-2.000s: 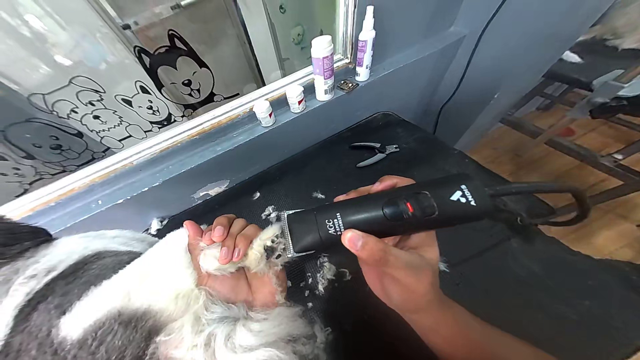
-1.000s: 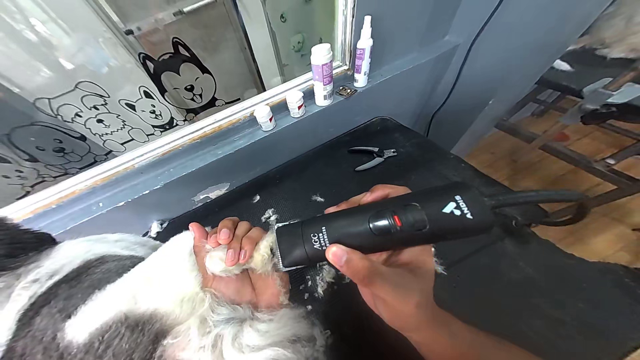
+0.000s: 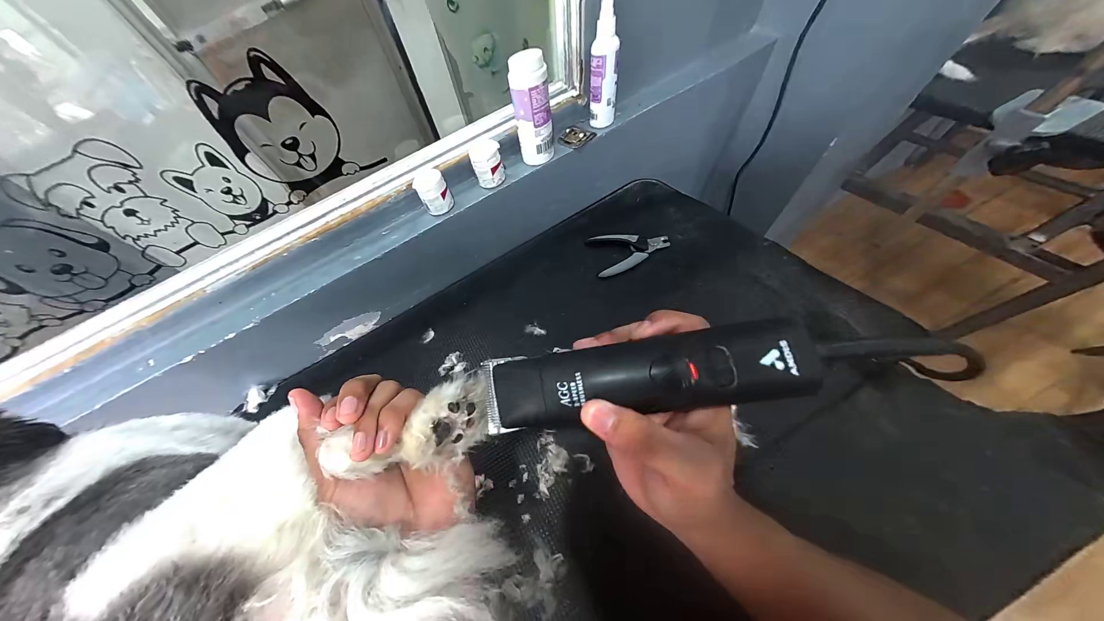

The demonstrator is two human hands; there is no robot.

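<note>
My left hand is closed around the lower leg of a black, grey and white dog. The dog's paw sticks out past my fingers, with its dark pads showing. My right hand grips a black corded Andis pet clipper at its middle, thumb in front and fingers behind. The clipper's metal comb blade lies at the toe end of the paw. Loose tufts of cut fur lie below the blade on the black grooming table.
Nail clippers lie near the table's back edge. Small white jars, a white and purple bottle and a spray bottle stand on the window ledge. The clipper's cord loops at the right; a wooden frame stands beyond.
The clipper has rolled in my right hand between the earlier frames and now. The paw's dark pads, mostly hidden one second ago, show plainly now. My left hand keeps its hold.
</note>
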